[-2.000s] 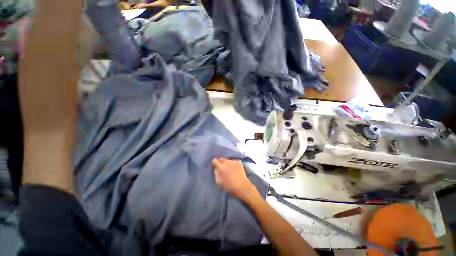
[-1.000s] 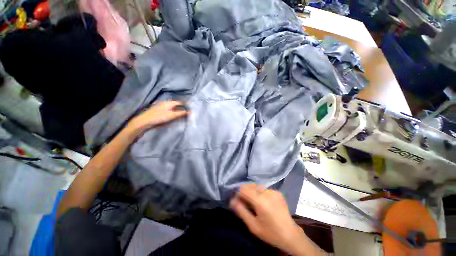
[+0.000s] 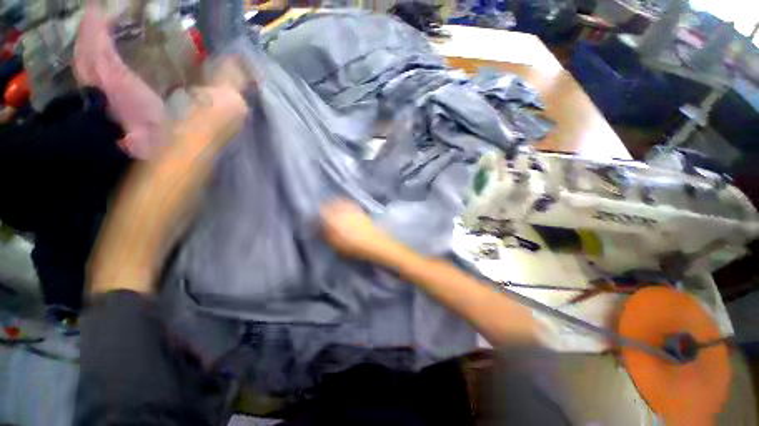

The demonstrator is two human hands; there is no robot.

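A large grey garment (image 3: pixel 250 241) hangs in folds in front of me, over the table's front and my lap. My left hand (image 3: pixel 225 87) is raised at its upper left, blurred, with cloth pulled up at the fingers. My right hand (image 3: pixel 345 226) is at the middle of the cloth, fingers curled on it, also blurred. The sewing machine (image 3: pixel 599 200) stands to the right. A narrow grey tape (image 3: pixel 549 312) runs from the orange reel (image 3: pixel 666 374) toward the needle area. Cloth hides where the tape ends.
More grey garments (image 3: pixel 358 50) lie heaped behind, on the table (image 3: pixel 582 108) with its brown inset. Dark cloth (image 3: pixel 58 175) and pink cloth (image 3: pixel 121 83) are at the left. A brown-handled tool (image 3: pixel 612 287) lies near the reel.
My left hand has risen and pulled the cloth up into long folds. My right hand has moved up and left from the front edge onto the cloth. The camera view has shifted.
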